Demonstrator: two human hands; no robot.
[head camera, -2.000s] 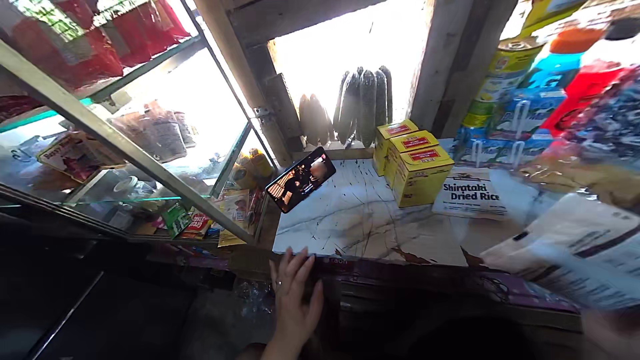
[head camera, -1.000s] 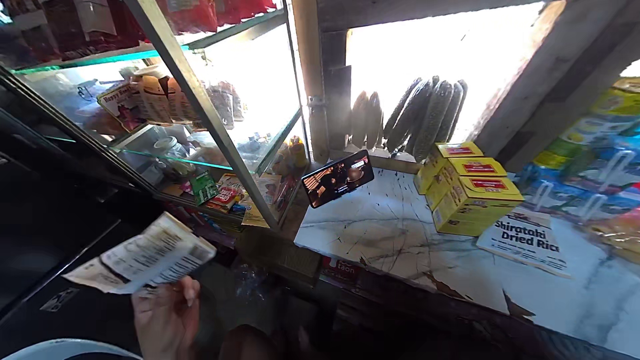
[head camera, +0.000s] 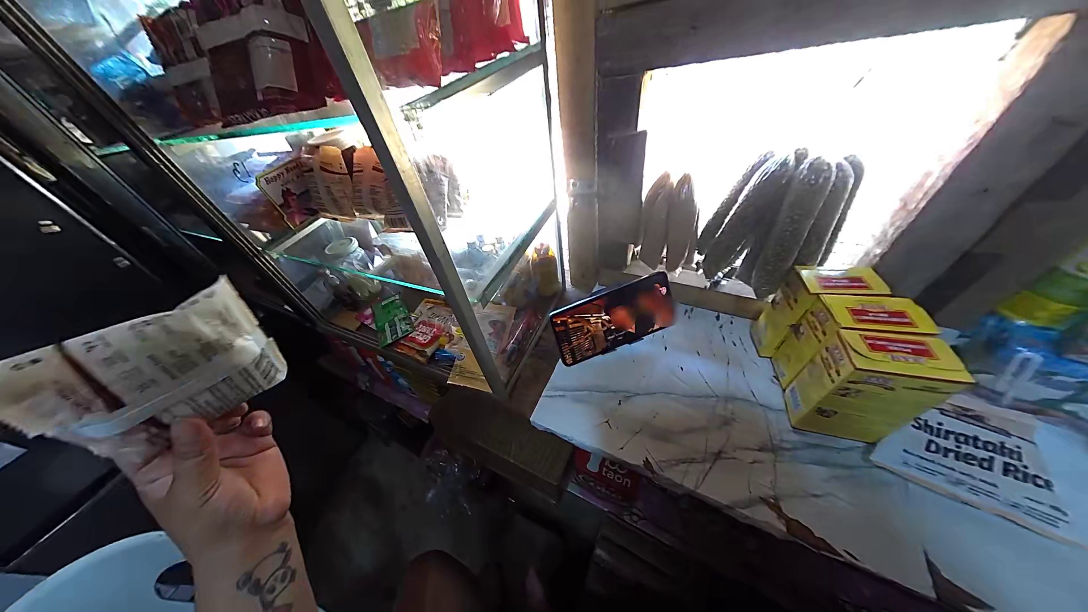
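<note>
My left hand (head camera: 223, 476) grips a printed plastic packet (head camera: 170, 365) at its lower edge, thumb in front, at the left of the view. My right hand is out of view. On the marbled counter (head camera: 663, 408), a phone (head camera: 614, 319) with a lit screen leans at a tilt near the far left corner. Three yellow boxes (head camera: 880, 382) stand in a row to its right. A flat Shirataki Dried Rice packet (head camera: 986, 463) lies in front of them, its upper edge by the nearest box.
A glass display case (head camera: 425, 204) with packets and jars stands left of the counter. Long dark gourd-like items (head camera: 790, 212) stand in the bright window opening. A white basin (head camera: 102, 578) is below my left hand. Colourful packs (head camera: 1037, 314) are at the right edge.
Two seconds ago my left hand was bare at the counter's front edge, and a packet was at the far right by my other hand. Now my left hand holds a packet. The view has swung left.
</note>
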